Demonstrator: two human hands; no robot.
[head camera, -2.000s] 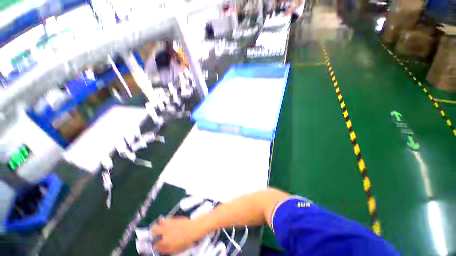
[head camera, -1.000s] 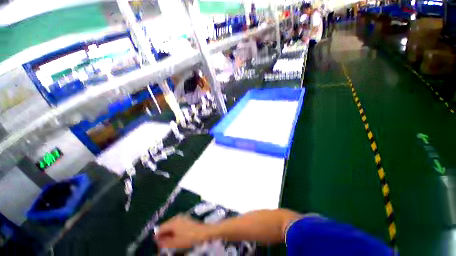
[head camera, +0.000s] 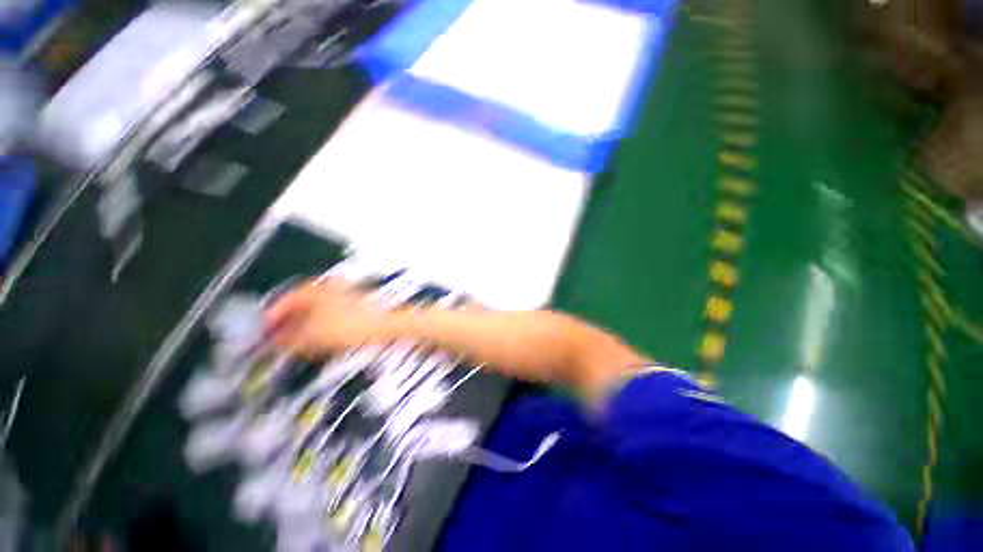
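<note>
The frame is strongly blurred. My right hand (head camera: 313, 319) reaches in from the right over the top end of a row of white adapter housings (head camera: 264, 437). Its fingertips are beside or over the topmost white housing (head camera: 232, 321); whether they grip anything cannot be told. Several housings lower in the row are open and show small yellow parts. Coiled white cables (head camera: 404, 394) lie to the right of the housings, under and below my forearm. One loose cable end (head camera: 517, 461) lies against the blue clothing. My left hand is not in view.
A blank white sheet (head camera: 442, 189) lies beyond my hand, with a blue white-lined tray (head camera: 485, 113) behind it. A metallic strip (head camera: 162, 350) separates the row from the dark belt, where white pieces (head camera: 194, 124) lie. Green floor with yellow-black tape (head camera: 720, 286) is at right.
The view has tilted down, so more of the housing row shows and the tray and sheet sit higher. My right hand is still at the row's top end.
</note>
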